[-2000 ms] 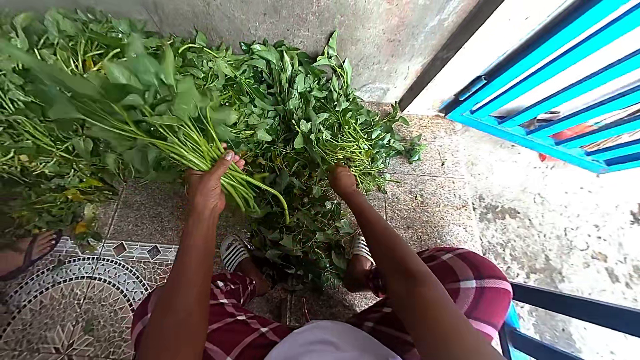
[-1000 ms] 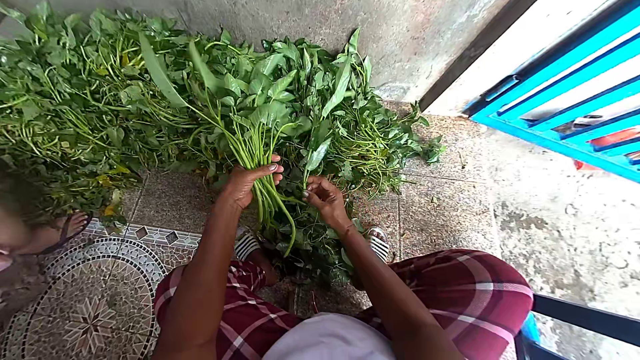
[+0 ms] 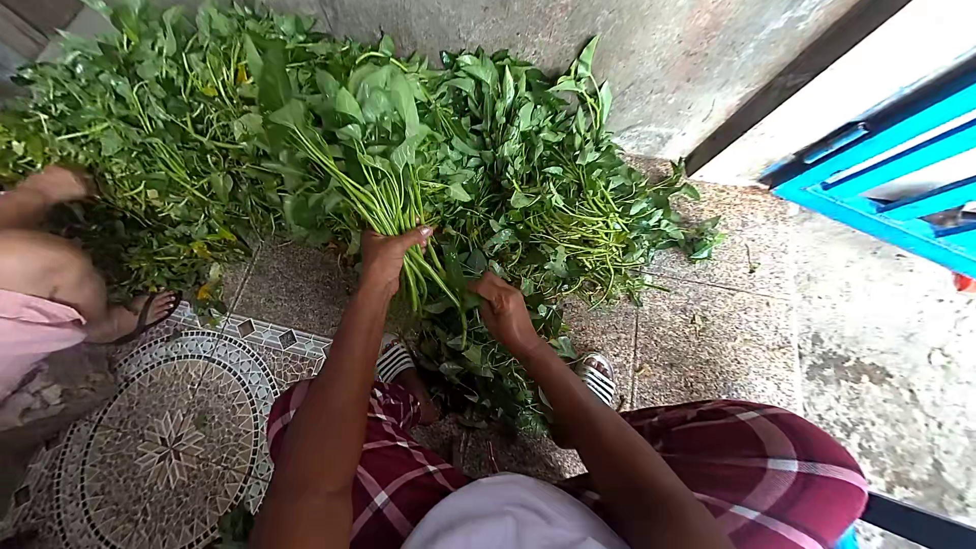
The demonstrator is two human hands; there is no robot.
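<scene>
My left hand (image 3: 393, 255) is closed around a bunch of leafy green stems (image 3: 381, 187), its leaves pointing up and away from me and the cut ends hanging below the fist. Just right of those stem ends is my right hand (image 3: 503, 309), fingers curled by a green leaf; whether it grips the leaf or a stem is hard to see. Beyond both hands, a large heap of leafy greens (image 3: 168, 130) lies along the wall. A second part of the heap (image 3: 587, 229), with stem ends toward the right, lies beyond my right hand, and more leaves (image 3: 496, 374) are between my feet.
At the left edge another person's bare leg (image 3: 46, 274), sandaled foot (image 3: 145, 313) and blurred hand (image 3: 57, 187) are beside the heap. A concrete wall (image 3: 648, 76) stands behind it. A blue slatted gate (image 3: 900, 183) is at the right. Mosaic tile (image 3: 171, 450) covers the floor at lower left.
My right hand was at the right part of the heap, then came back beside the bunch in my left hand. The bunch has swung from leaning left to more upright. Another person's hand has appeared at left.
</scene>
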